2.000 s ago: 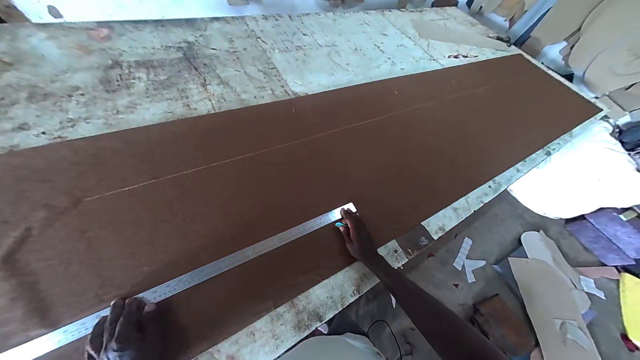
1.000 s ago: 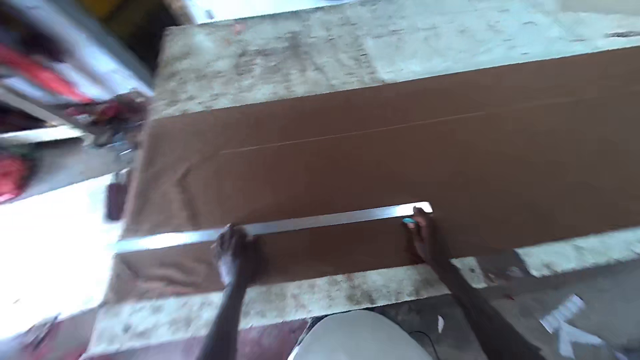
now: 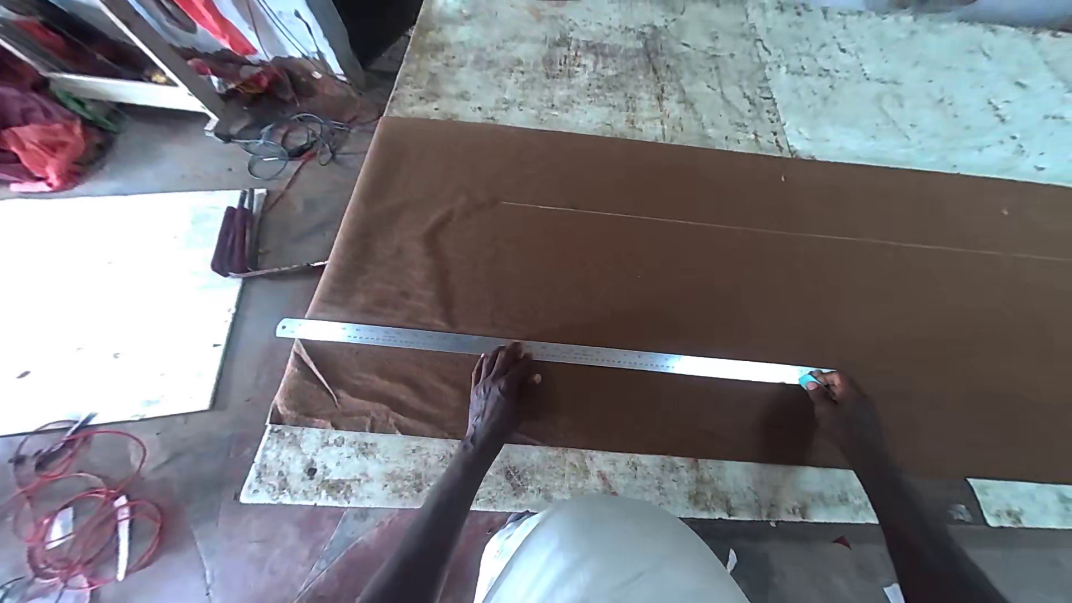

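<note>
A long steel ruler [image 3: 603, 355] lies across brown cloth [image 3: 670, 285] spread on a stained, whitish table [image 3: 368, 465]. Its left end sticks out past the cloth's left edge. My left hand [image 3: 500, 389] presses on the ruler near its middle, fingertips on the metal. At the ruler's right end, my right hand [image 3: 837, 398] pinches a small light-blue piece, perhaps tailor's chalk [image 3: 808, 381], against the metal. A thin pale line [image 3: 754, 230] runs along the cloth above the ruler. The cloth is wrinkled at its lower left corner.
Left of the table, a white board [image 3: 109, 310] lies low, with a dark-handled tool [image 3: 234, 239] at its corner. Coiled red cable [image 3: 92, 511] is on the floor at lower left. Grey wires [image 3: 293, 142] and a metal frame [image 3: 155, 54] stand farther back.
The view has swung toward the cloth's left end. My left hand has moved along the ruler toward its middle; my right hand remains at the ruler's right end.
</note>
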